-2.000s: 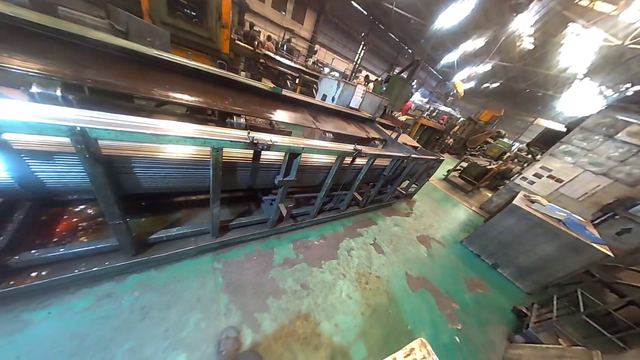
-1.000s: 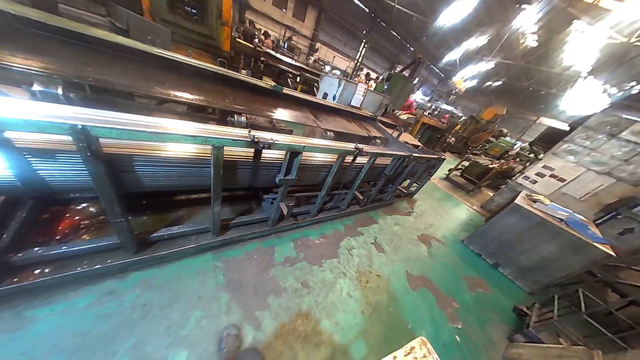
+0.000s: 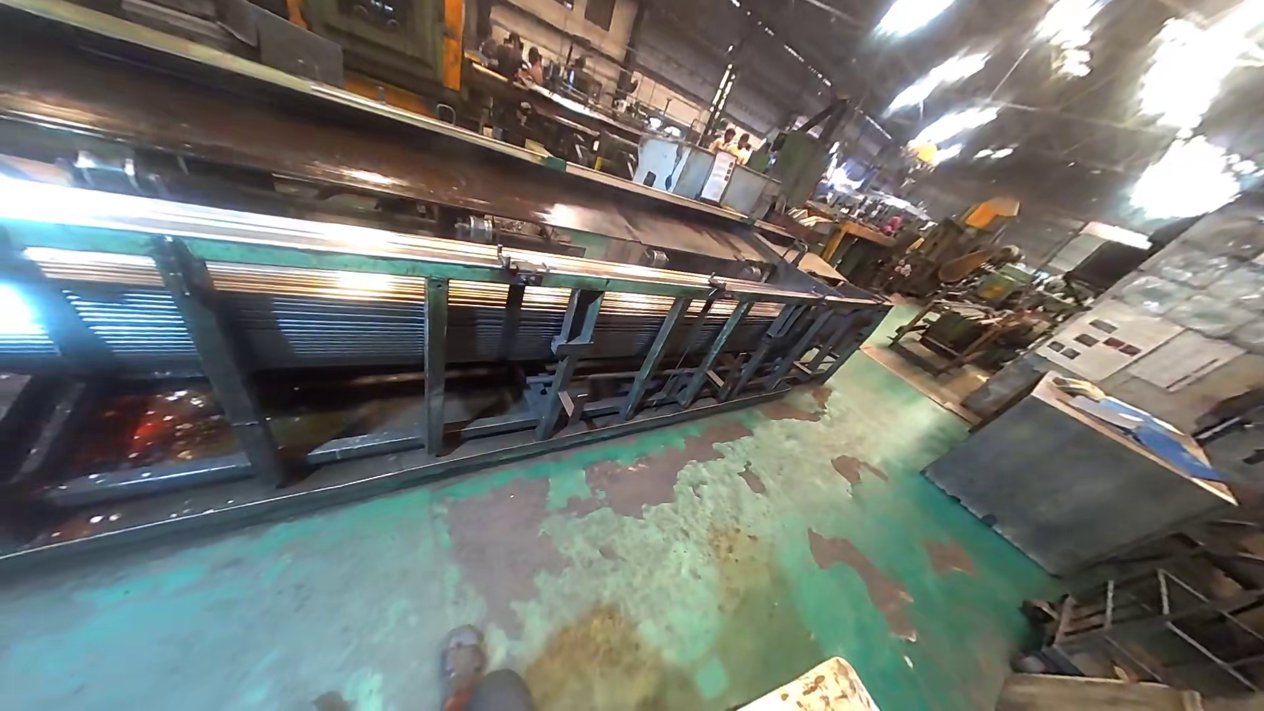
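Neither my left hand nor my right hand shows in the head view. A long green metal rack (image 3: 434,365) runs from the left edge toward the upper middle. Long shiny metal bars (image 3: 365,283) lie stacked lengthwise inside it. Behind the bars stretches a brown, wet-looking metal trough (image 3: 395,183). My shoe (image 3: 462,660) is at the bottom edge, on the worn green floor (image 3: 632,553). The lower tray of the rack holds dark liquid or residue with a reddish glint (image 3: 153,427).
At right stands a grey cabinet (image 3: 1066,484) with papers and a blue item on top. A control panel (image 3: 1096,341) is behind it. Metal frames (image 3: 1145,612) fill the lower right, and a pale worn board (image 3: 820,691) juts in below. Machines (image 3: 968,286) and people (image 3: 731,143) are farther back.
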